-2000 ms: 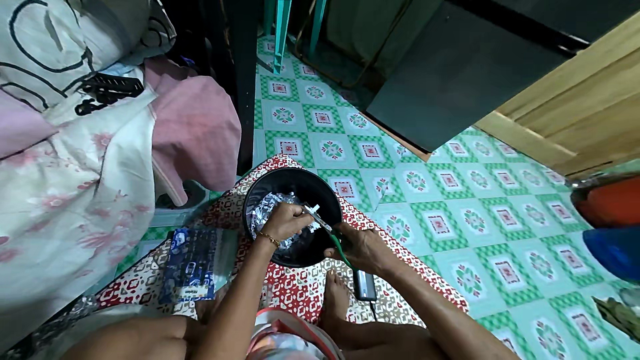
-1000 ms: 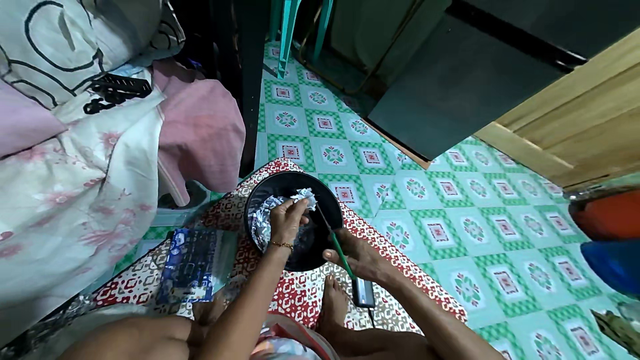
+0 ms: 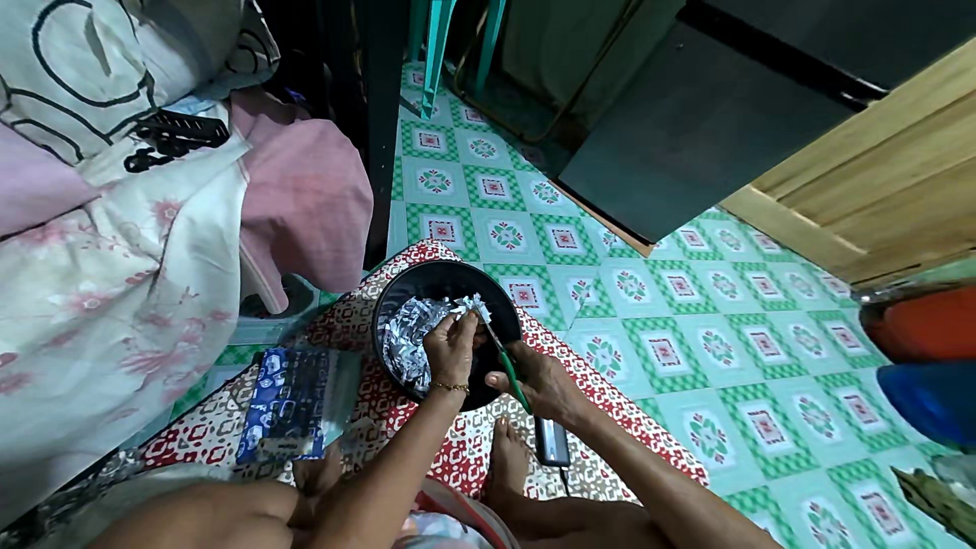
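A black round basin stands on a red and beige patterned mat, with shredded silvery foil-like strips piled in its left part. Over the basin, my left hand pinches a small bunch of whitish, shiny scraps between thumb and fingers. My right hand, at the basin's right rim, holds green-handled scissors. Their blades point up and left to the scraps; whether the blades are apart is too small to tell. A bracelet circles my left wrist.
A blue printed plastic pack lies on the mat left of the basin. A dark device with a cable lies near my foot. Flowered bedding is at left, a dark refrigerator at upper right, and red and blue objects at the right edge.
Both hands stay over the basin. The scissors have shifted slightly relative to the scraps in my left hand, which show more clearly than two seconds ago.
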